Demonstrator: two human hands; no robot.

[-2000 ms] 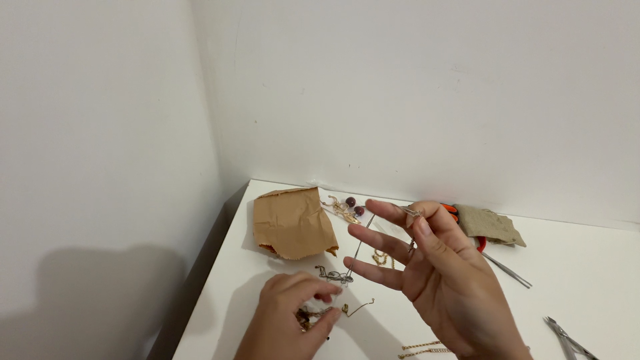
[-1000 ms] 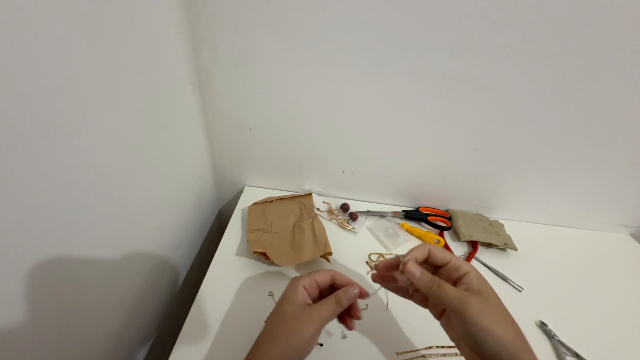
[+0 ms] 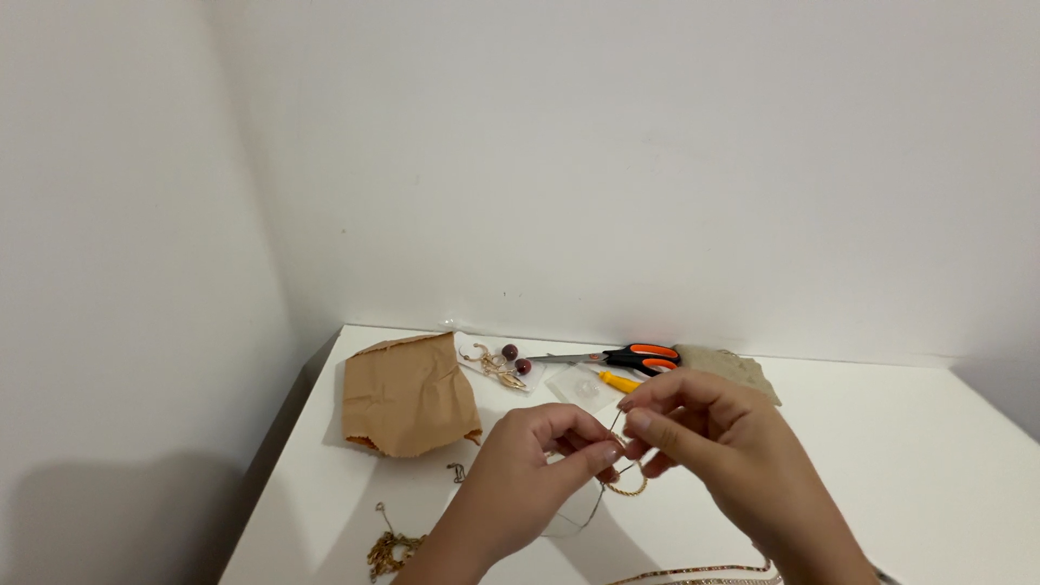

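A thin, fine chain (image 3: 595,510) hangs below my left hand (image 3: 540,471), whose thumb and fingers pinch part of it. Close on the right, my right hand (image 3: 699,435) pinches the upper end of a thin strand between thumb and forefinger, and a short length of it spans the two hands. Behind and just under the fingers, a gold rope-like loop (image 3: 630,491) lies on the white table (image 3: 877,455). Left of my left wrist is a tangled gold chain (image 3: 388,552), with a small dark chain piece (image 3: 457,472) farther up.
A crumpled brown paper bag (image 3: 410,394) stands at the back left. Beside it are earrings with dark red beads (image 3: 516,358), black-and-orange scissors (image 3: 642,357), a small clear bag (image 3: 581,387), a yellow handle (image 3: 617,382) and a grey-green cloth-like piece (image 3: 731,374). Beaded chains (image 3: 699,575) lie at the front.
My hands, apart two seconds ago with the strand stretched over my spread right fingers, are now close together. The right fingers have folded into a pinch.
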